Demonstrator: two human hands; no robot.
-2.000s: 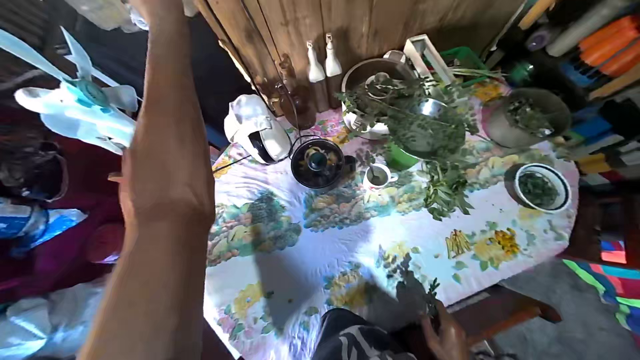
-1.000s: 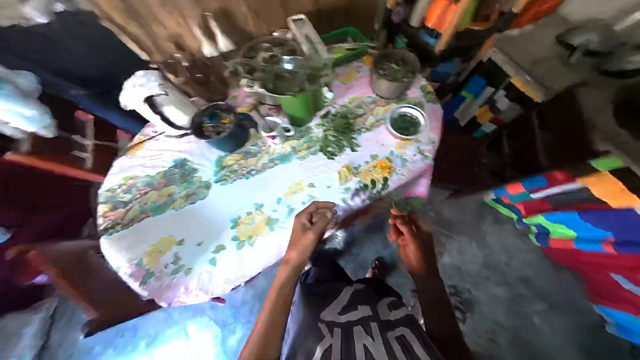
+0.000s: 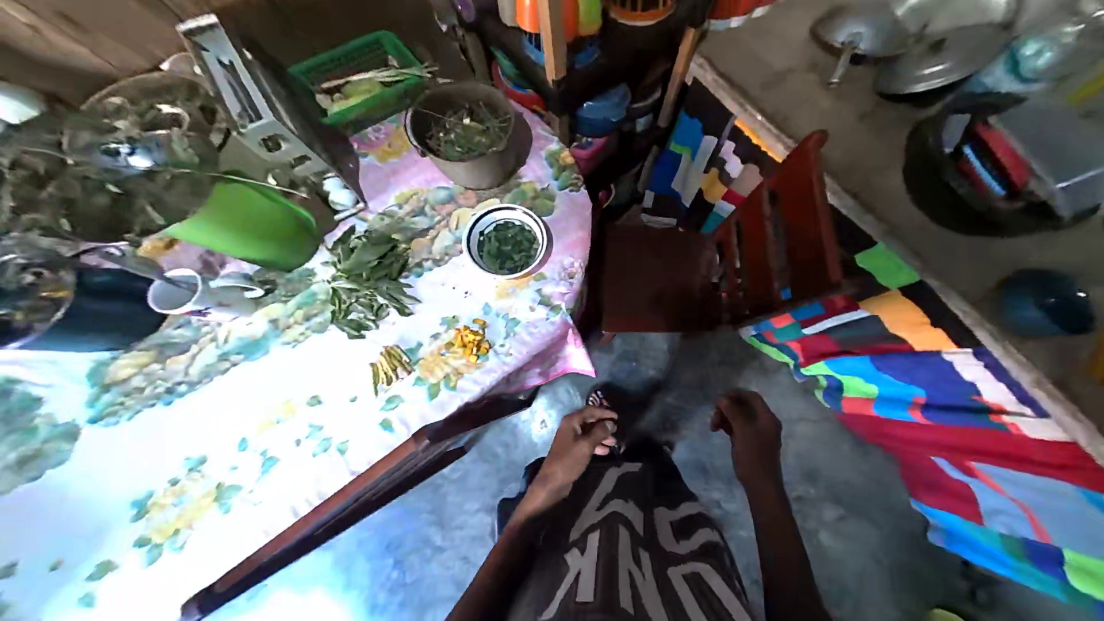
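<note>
My left hand [image 3: 586, 440] is in front of my torso, fingers curled in; whether it holds something small cannot be told. Level with it on the right, my right hand [image 3: 749, 427] is loosely curled in the air, back towards the camera, its palm hidden. Neither touches the table. Nearest on the flowered tablecloth [image 3: 285, 448] are chopped yellow pieces [image 3: 470, 341] and a small bundle of cut stems [image 3: 392, 367]. Behind them lie a bunch of leafy greens [image 3: 366, 280] and a white, dark-rimmed bowl [image 3: 467, 246] of chopped greens [image 3: 507, 247].
A pot [image 3: 483, 172] with greenery, a green basket [image 3: 379, 50], a green container [image 3: 259, 226], a white cup [image 3: 177, 293] and a dark blue pot [image 3: 108, 306] stand on the table. A wooden chair [image 3: 660, 280] is at its right end, beside a ledge with patchwork cloth [image 3: 940, 414].
The view has swung far to the right. My left arm, raised and stretched out two seconds ago, is now low by my body. The leafy sprig at my right hand earlier is no longer visible there.
</note>
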